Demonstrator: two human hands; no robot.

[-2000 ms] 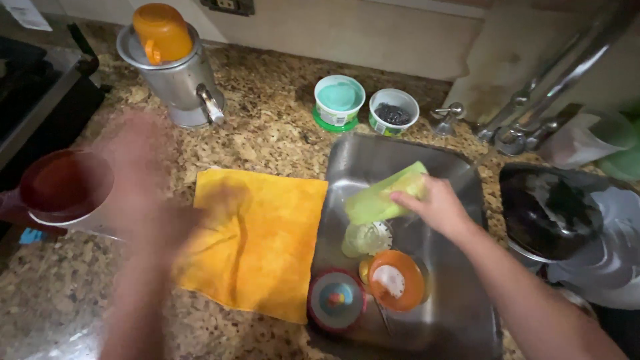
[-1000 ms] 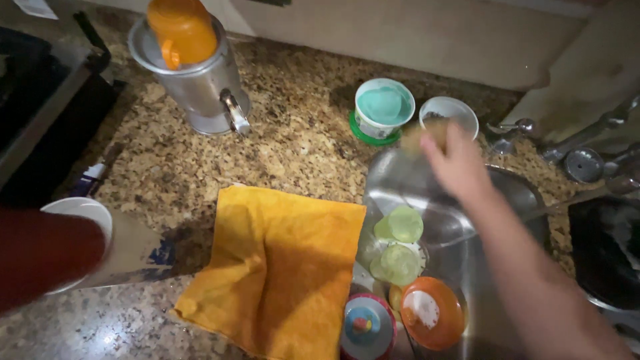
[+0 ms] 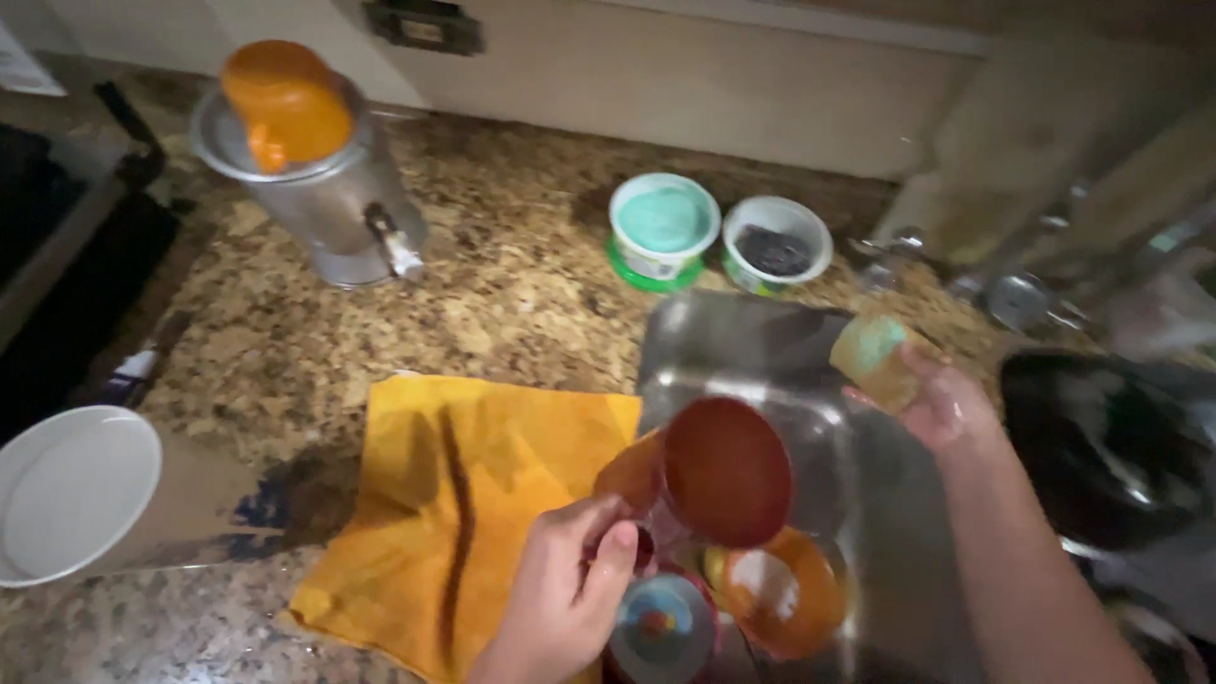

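My left hand [image 3: 575, 579] grips a dark red cup [image 3: 727, 472] by its side, over the left edge of the steel sink [image 3: 912, 570]. In my right hand [image 3: 940, 404], over the sink's right part, is a yellowish sponge [image 3: 879, 356] with a patch of turquoise paste on it. Below the cup lie an orange bowl [image 3: 807, 608] with something white inside and a round dish [image 3: 665, 627] with a coloured pattern. A tub of turquoise paste [image 3: 665, 220] and a tub with a dark scouring pad [image 3: 776, 245] stand behind the sink.
An orange cloth [image 3: 513, 475] lies on the granite counter left of the sink. Farther left stand a metal citrus juicer [image 3: 332, 209] with an orange top and a white container [image 3: 76, 494]. A faucet handle [image 3: 893, 247] is behind the sink; a dark pan [image 3: 1102, 446] is at right.
The red cup has come from the far left to over the sink in my left hand. My right hand has moved from the tubs to the sink's right side, and the sponge now shows turquoise paste.
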